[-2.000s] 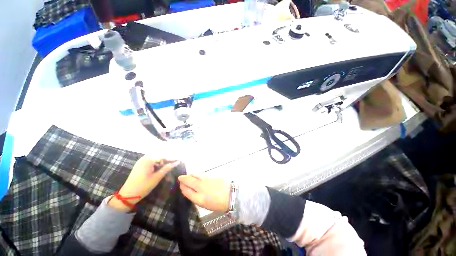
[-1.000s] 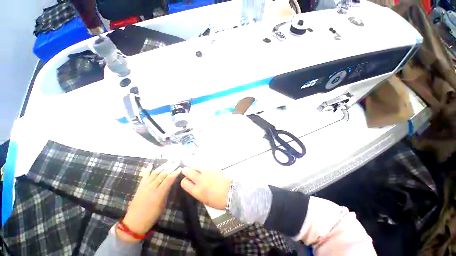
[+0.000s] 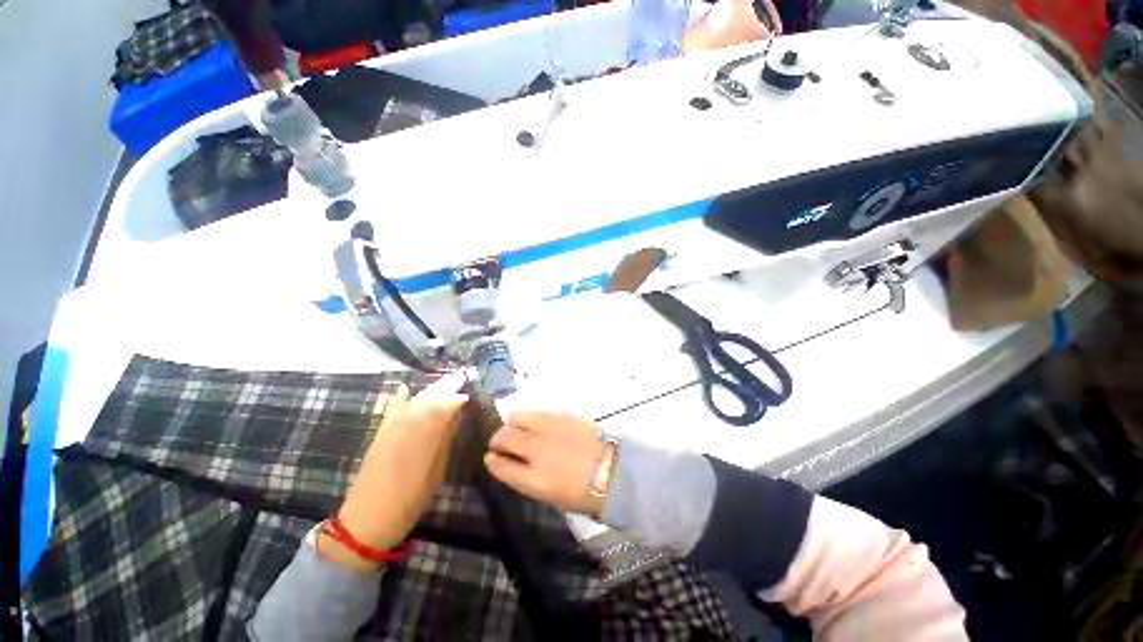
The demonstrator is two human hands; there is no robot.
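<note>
A plaid garment panel (image 3: 251,433) in black, grey and white lies on the left of the white sewing machine (image 3: 602,163) table and hangs over its front edge. A black strip (image 3: 533,539) runs from near the needle area (image 3: 483,357) down toward my lap. My left hand (image 3: 407,452), with a red cord at the wrist, presses on the panel, fingertips close to the needle area. My right hand (image 3: 545,462) pinches the black strip just to the right of it. The exact stitching point is hidden by fingers and glare.
Black shears (image 3: 740,376) lie under the machine arm, near a brown piece (image 3: 637,268). Tan cloth (image 3: 1009,263) is at the right end of the table. Dark cloth is below the table at right. Another person's hand (image 3: 270,75) shows behind the machine.
My left hand has moved from pinching at the panel's edge to lying flatter on it, nearer the needle. My right hand stays at the strip. The view has shifted slightly.
</note>
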